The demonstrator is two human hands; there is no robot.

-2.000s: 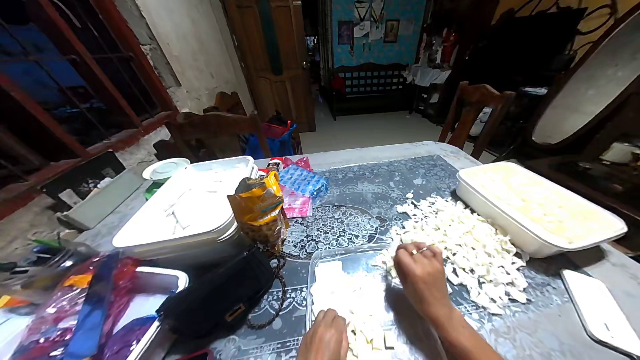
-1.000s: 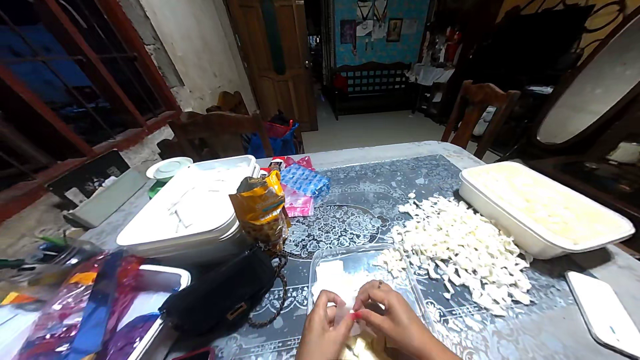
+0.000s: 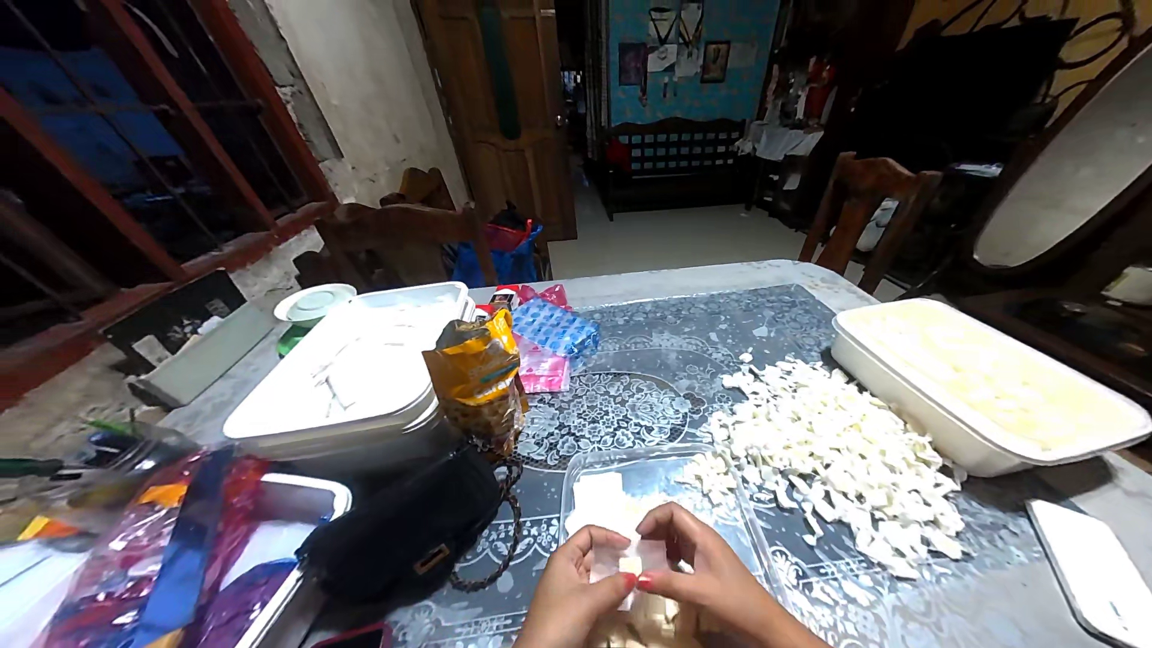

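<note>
Over a clear plastic tray (image 3: pixel 751 531) at the table's near edge, my left hand (image 3: pixel 576 589) and my right hand (image 3: pixel 697 571) hold a small white paper wrapper (image 3: pixel 652 551) between thumbs and fingers. A small pale block (image 3: pixel 630 565) rests on the paper between the thumbs. White square papers (image 3: pixel 598 495) lie in the tray. More pale pieces show below my hands, partly hidden by them. Right of the tray a large heap of small white twisted pieces (image 3: pixel 837 450) spreads on the patterned table cover.
A white tub (image 3: pixel 927 423) of pale yellowish contents stands at the right, with a white phone-like slab (image 3: pixel 1084 571) nearer. Left are a lidded white tub (image 3: pixel 360 360), an orange foil bag (image 3: pixel 481 373), a black pouch (image 3: pixel 405 526) and plastic packaging (image 3: pixel 171 540). Wooden chairs (image 3: pixel 864 211) stand beyond.
Two seconds ago my hands were apart, my right hand at the heap's edge and my left over the tray. They are now together, holding paper with the block on it.
</note>
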